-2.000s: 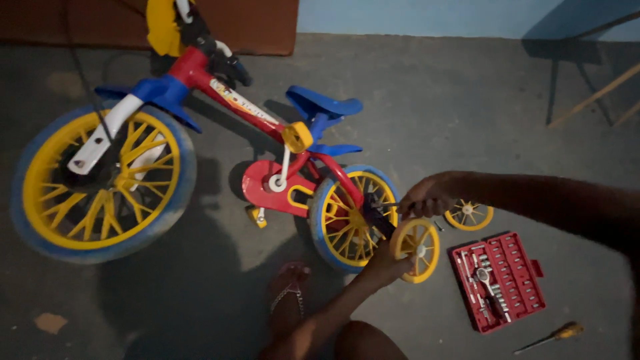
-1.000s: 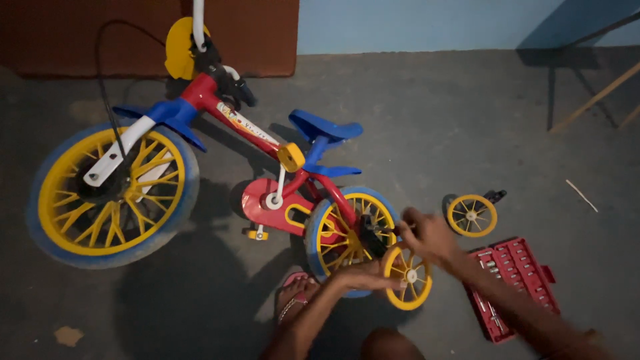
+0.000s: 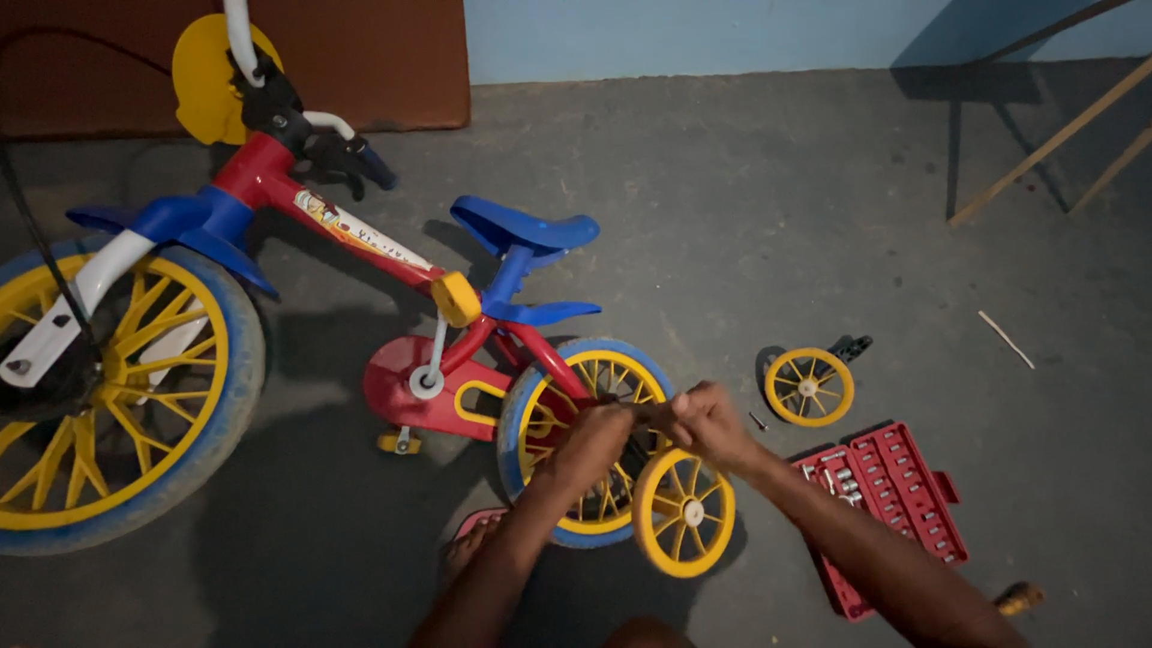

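A child's bicycle with a red frame (image 3: 360, 236) lies on its side on the floor. My left hand (image 3: 591, 443) is over the hub area of its rear wheel (image 3: 517, 432), fingers curled; what they grip is hidden. Just right of it, my right hand (image 3: 711, 421) is closed around a dark, thin thing, perhaps a tool handle, that runs toward the left hand. Below the right hand, a yellow training wheel (image 3: 693, 513) stands beside the rear wheel. A second training wheel (image 3: 809, 387) with a black bracket lies on the floor to the right.
A red socket set case (image 3: 911, 486) lies open under my right forearm. Near it are a small bolt (image 3: 759, 421) and a yellowish screwdriver handle (image 3: 1020, 598). A thin white stick (image 3: 1006, 339) is farther right. Wooden legs (image 3: 1048, 144) stand at the upper right, by the blue wall (image 3: 675, 36).
My left hand has left the yellow training wheel and moved up to the rear hub, beside the right hand. The view has shifted.
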